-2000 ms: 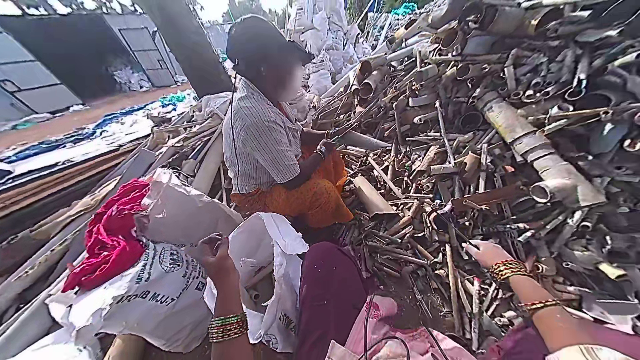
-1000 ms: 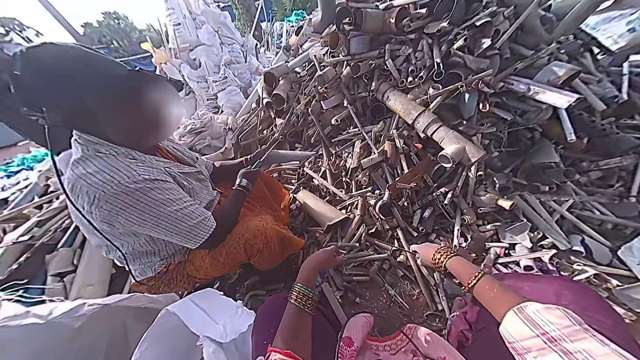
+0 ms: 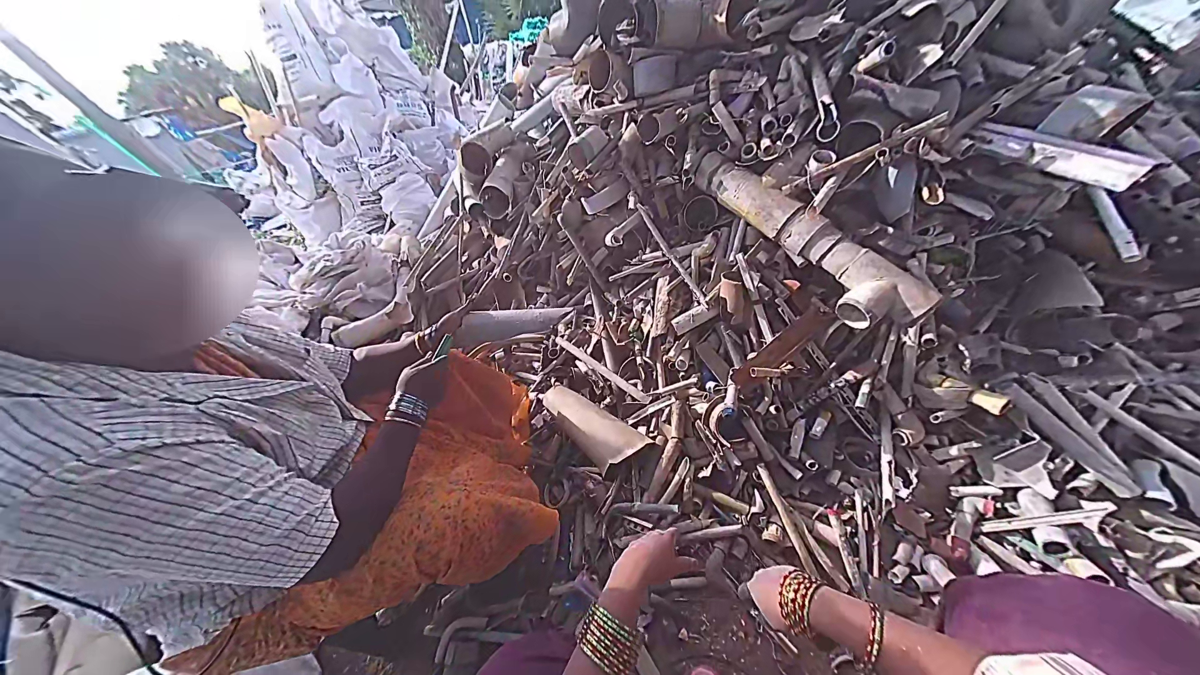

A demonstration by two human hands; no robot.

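My left hand, with green and gold bangles at the wrist, is low in the middle of the head view, over short pieces of plastic pipe at the pile's near edge. Its fingers point right; whether they grip a piece is unclear. To its right, my right hand, with red and gold bangles, reaches down close to the ground by thin pipe pieces. Its fingertips are hidden, so I cannot tell what it holds. A gap separates the two hands.
A large heap of scrap pipes rises ahead, with a long jointed pipe across it. A co-worker in a checked shirt and orange cloth sits close at left, hands over the heap. White sacks are stacked behind.
The view has swung right and down, away from the sacks beside me. My left hand, over a white sack two seconds ago, is now at the pipe pieces, near my right hand.
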